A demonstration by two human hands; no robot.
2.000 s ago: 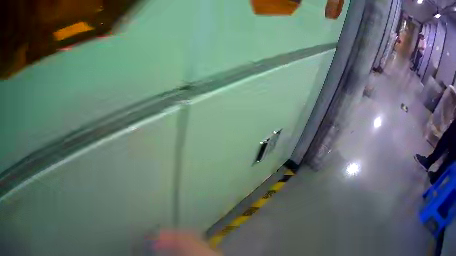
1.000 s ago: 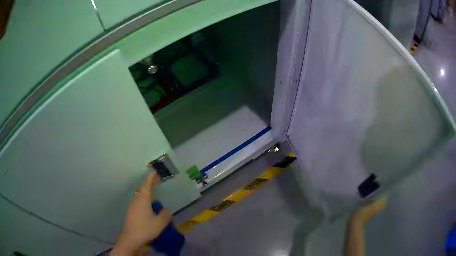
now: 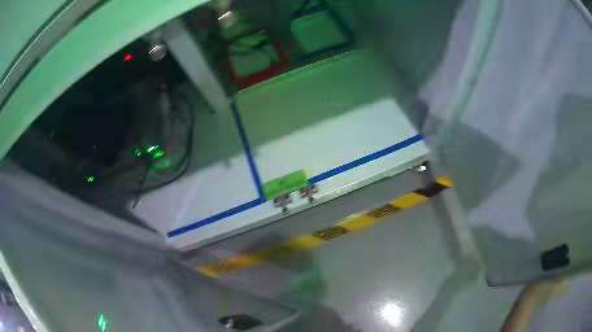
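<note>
The lower cabinet stands open with both pale doors swung out. The left door (image 3: 195,285) is at the lower left, with its recessed latch (image 3: 239,321) near the bottom edge. The right door (image 3: 519,149) is at the right, with a black latch (image 3: 555,257). Small metal door catches (image 3: 295,196) sit on the sill below a green label (image 3: 285,184). A blurred, skin-toned shape, seemingly my right hand or forearm (image 3: 527,301), is cut off at the bottom right below the right door; its fingers cannot be made out. My left hand is out of the picture.
Inside the cabinet are dark hoses or wires, green lights (image 3: 152,151), a small red light (image 3: 128,58), and red (image 3: 239,82) and blue frames. Blue tape (image 3: 367,160) lines the cabinet floor. Yellow-black tape (image 3: 334,232) runs along the grey floor in front.
The left door, closed a second ago with my left hand at its latch, is now swung open. My left hand has left the picture. The view is closer to the cabinet interior.
</note>
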